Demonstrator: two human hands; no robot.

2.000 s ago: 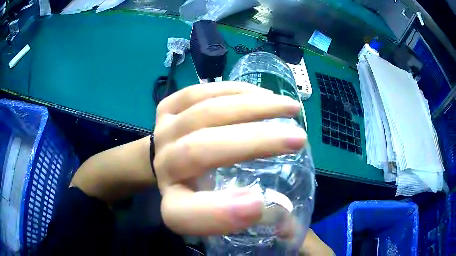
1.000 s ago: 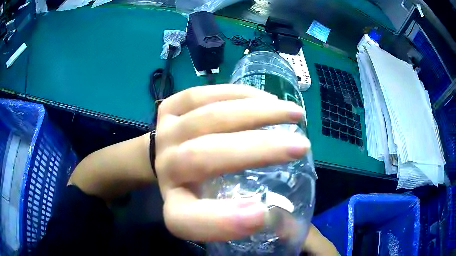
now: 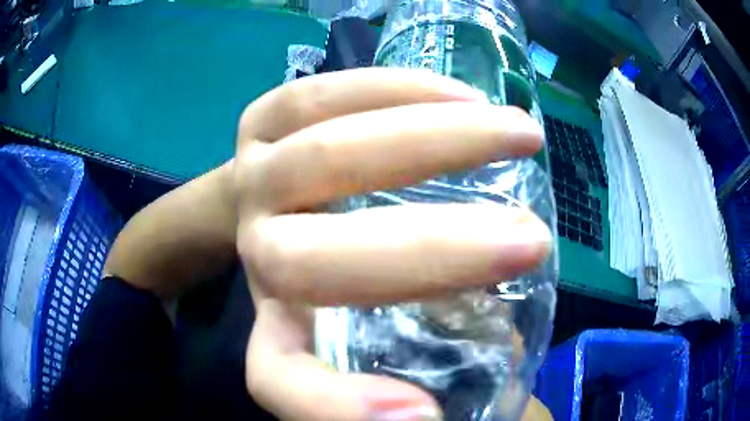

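A clear plastic bottle (image 3: 460, 345) with a green label stands large and close in front of the camera. My left hand (image 3: 354, 222) is wrapped around it, fingers across its front. My right hand is mostly hidden behind the bottle; only a bit of skin shows at its lower right edge, so its grip cannot be told. Behind, on the green bench (image 3: 148, 90), a black unit (image 3: 349, 41) is largely covered by my hand and the bottle. A crinkled clear wrap (image 3: 305, 60) shows beside it.
A sheet of black labels (image 3: 576, 185) lies at the right of the bench. A white stack of sleeves (image 3: 666, 189) hangs over the right edge. Blue crates stand at the left (image 3: 70, 247) and lower right (image 3: 633, 339). A small white strip (image 3: 39, 73) lies far left.
The bottle and my left hand have come closer and higher in view, with the hand still around the bottle. They now hide the power strip and more of the black unit.
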